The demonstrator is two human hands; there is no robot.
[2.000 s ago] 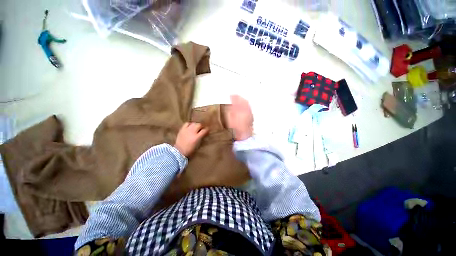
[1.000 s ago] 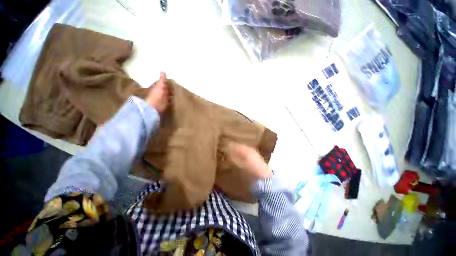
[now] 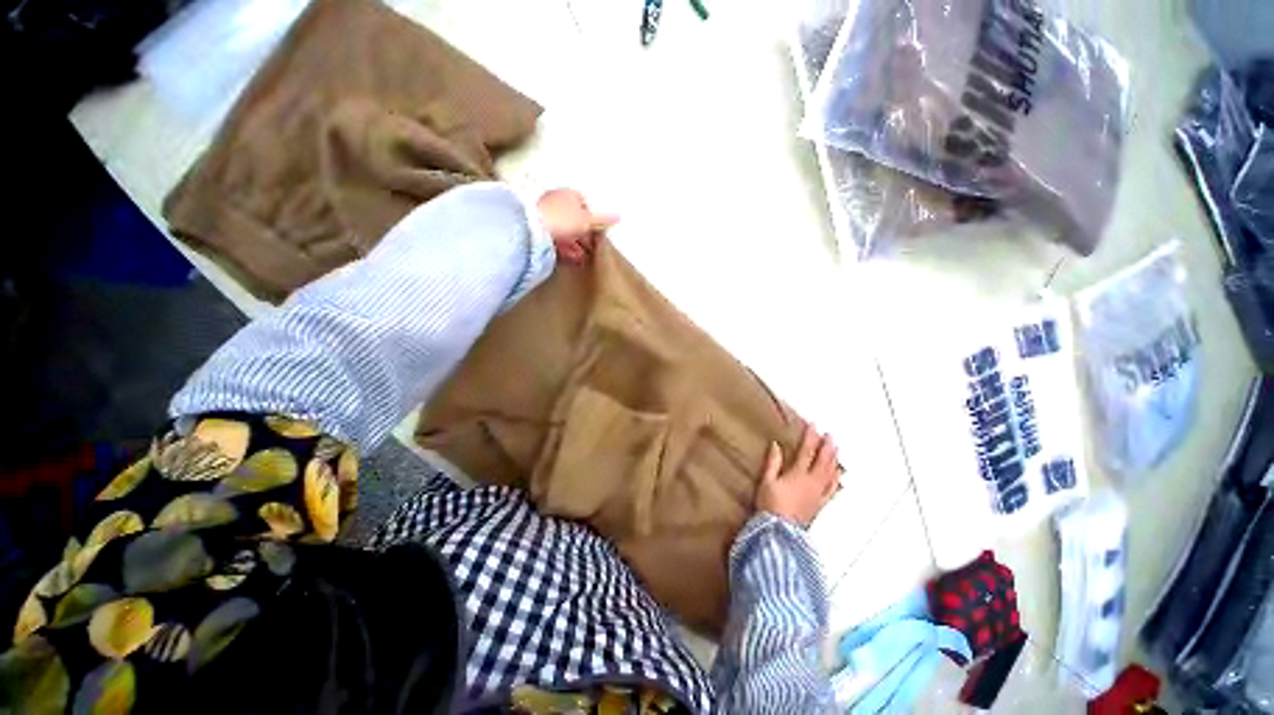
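Note:
A brown garment lies across the table in front of me, partly folded, with a pocket-like flap on top. My left hand is at its far left edge, with the fingers closed on the cloth. My right hand lies spread on its right end, fingers apart and pressing flat. More brown garment lies bunched at the upper left. My left sleeve covers the place between the two brown parts, so I cannot tell whether they join.
Bagged garments lie at the far side. A printed bag, a clear printed bag, a red-black checked pouch and pale blue strips lie right. Dark bagged garments line the right edge. A teal tool shows at the top.
The view has turned, moving the table items. The brown garment's near part, bunched before, is now spread flatter. My right hand has moved from its middle to its right end; my left hand holds its far edge.

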